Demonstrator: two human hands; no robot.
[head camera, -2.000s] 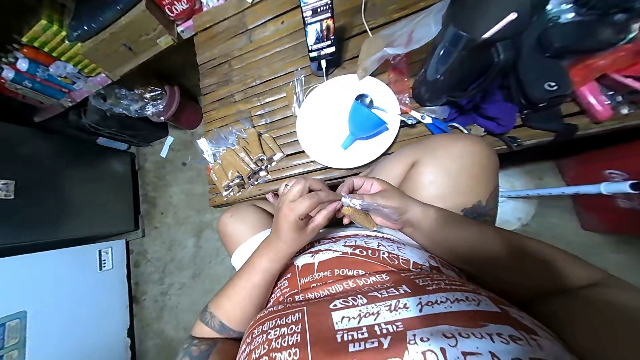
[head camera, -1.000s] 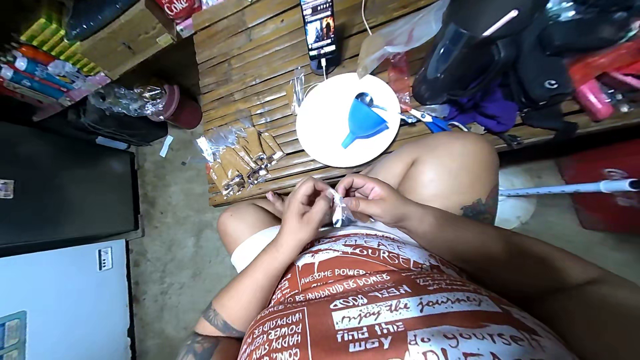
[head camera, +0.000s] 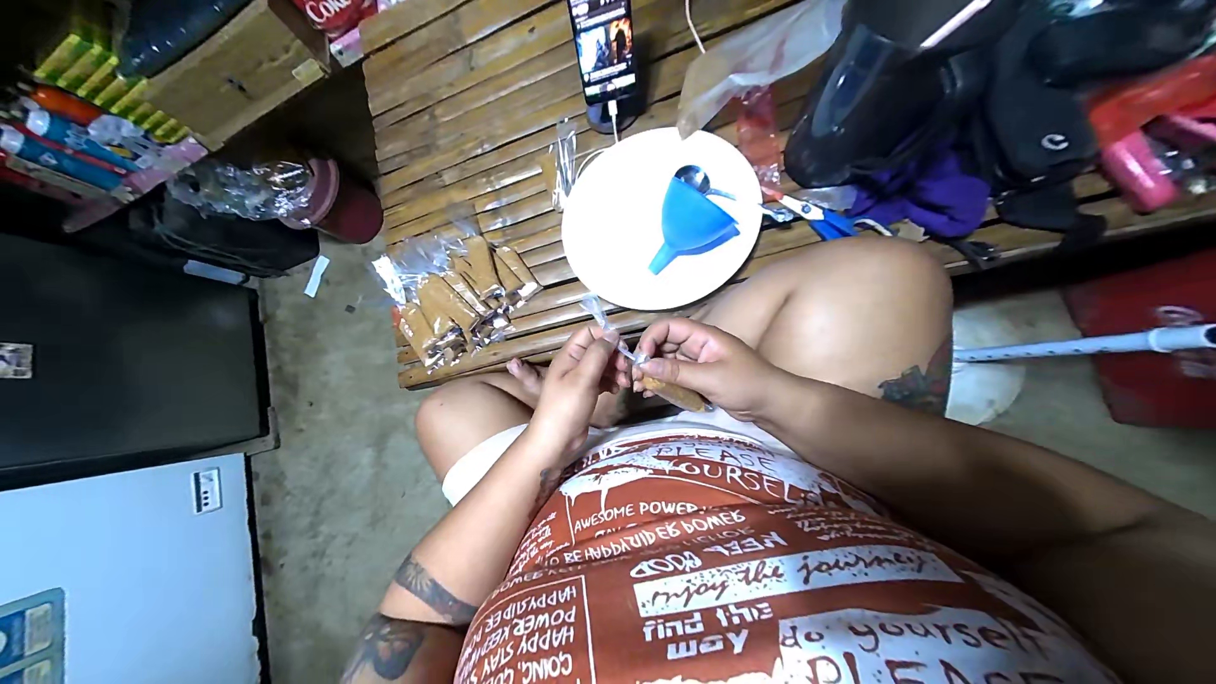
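My left hand (head camera: 579, 375) pinches the twisted clear neck of a small plastic bag filled with brown powder (head camera: 676, 391). On the bag's other side, my right hand (head camera: 708, 366) grips it near the base of the neck, with the filled part lying under its fingers. Several similar filled bags (head camera: 442, 304) lie in a pile on the slatted bamboo table (head camera: 456, 123). A white plate (head camera: 608, 228) holds a blue plastic funnel (head camera: 693, 223) and a metal spoon (head camera: 692, 177). Flat clear plastic bags (head camera: 564, 166) lie left of the plate.
A phone (head camera: 603, 52) with a cable stands behind the plate. Blue-handled scissors (head camera: 826, 220), a purple cloth (head camera: 936, 199) and black bags (head camera: 874, 95) lie to the right. A cardboard box (head camera: 228, 81) is at upper left, and a metal pole (head camera: 1073, 348) extends at right.
The held bag's neck now shows as a narrow twist between my hands, its filled part visible again beneath my right hand; one second ago my fingers mostly hid it.
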